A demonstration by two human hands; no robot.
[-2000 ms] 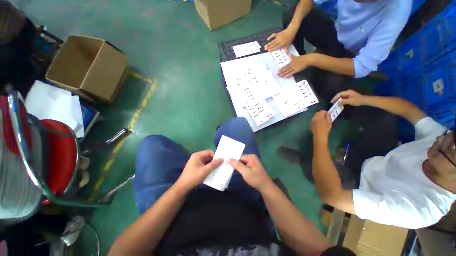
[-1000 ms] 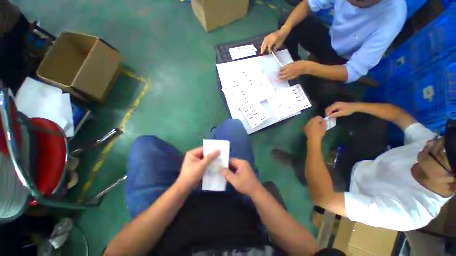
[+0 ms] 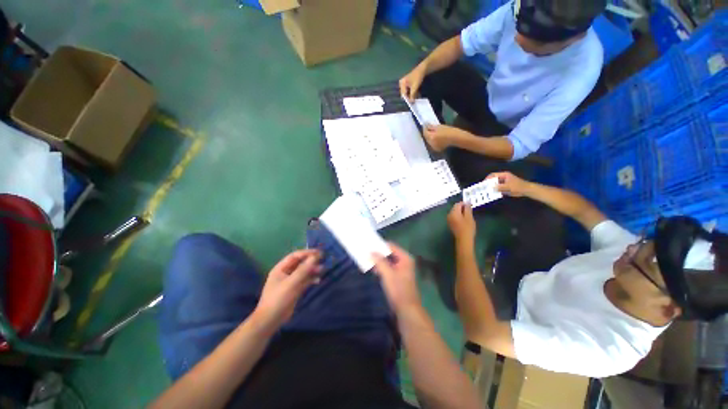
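My right hand (image 3: 397, 275) pinches the lower end of a white folded leaflet (image 3: 351, 228), which extends up and left over my right knee toward the papers. My left hand (image 3: 290, 281) is off the leaflet, over my lap, with its fingers curled near each other and no paper visible in it. The stack of unfolded sheets (image 3: 369, 160), white with rows of black marks, lies on a low dark grid-topped surface (image 3: 334, 102). A small pile of folded leaflets (image 3: 363, 105) lies at its far left corner.
A person in light blue (image 3: 543, 88) holds a leaflet beyond the stack. A person in white (image 3: 587, 311) holds a printed leaflet (image 3: 482, 192) at the right. Open cartons (image 3: 86, 104) stand at left and top. A red chair (image 3: 24, 264) is at left; blue crates (image 3: 638, 152) are at right.
My left hand has let go of the leaflet, and my right hand has moved it forward toward the stack. The person in blue has lifted a leaflet. The view has shifted right.
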